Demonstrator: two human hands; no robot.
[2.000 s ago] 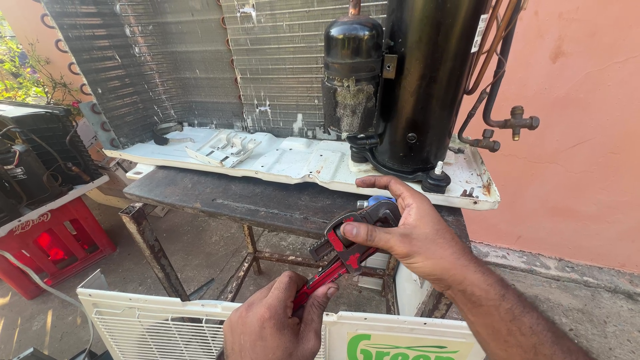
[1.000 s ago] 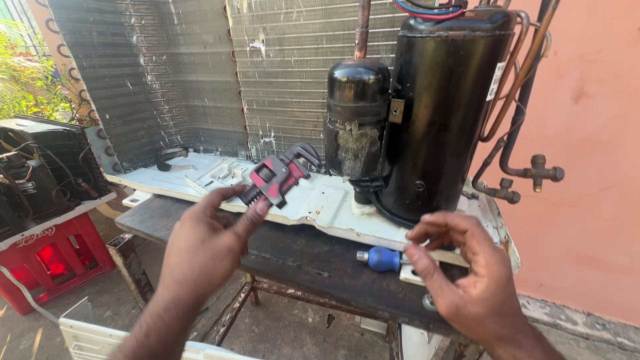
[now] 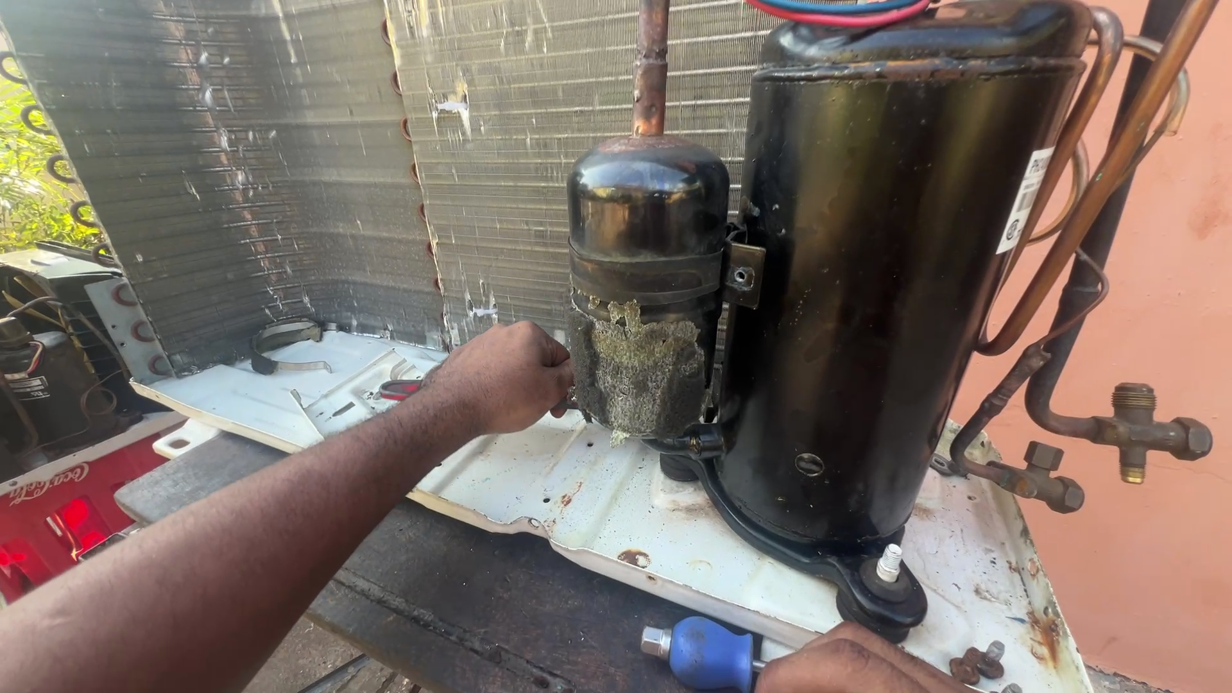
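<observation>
My left hand (image 3: 510, 377), its fingers curled, is at the left side of a small black accumulator (image 3: 647, 221) with rough, crusty insulation on its lower part. Whether it holds anything is hidden. A red tool part (image 3: 399, 389) shows just behind that wrist, on the white metal base pan (image 3: 500, 481). At the bottom edge, my right hand (image 3: 852, 664) is partly in view, over the shank of a blue-handled tool (image 3: 710, 654) with a metal hex end; its fingertips are hidden. The large black compressor (image 3: 876, 289) stands upright beside the accumulator.
Behind stands a finned condenser coil (image 3: 577, 96). Copper pipes and brass service valves (image 3: 1145, 433) jut out at right, before a pink wall. Loose rusty nuts (image 3: 977, 662) lie on the pan's front right. A dark bench (image 3: 481, 597) supports it; a red crate (image 3: 77, 510) is at left.
My left hand, which held a red pipe wrench in front of the coil, has moved to the accumulator's side. My right hand is lower, over the blue-handled tool's shank. The view is closer in.
</observation>
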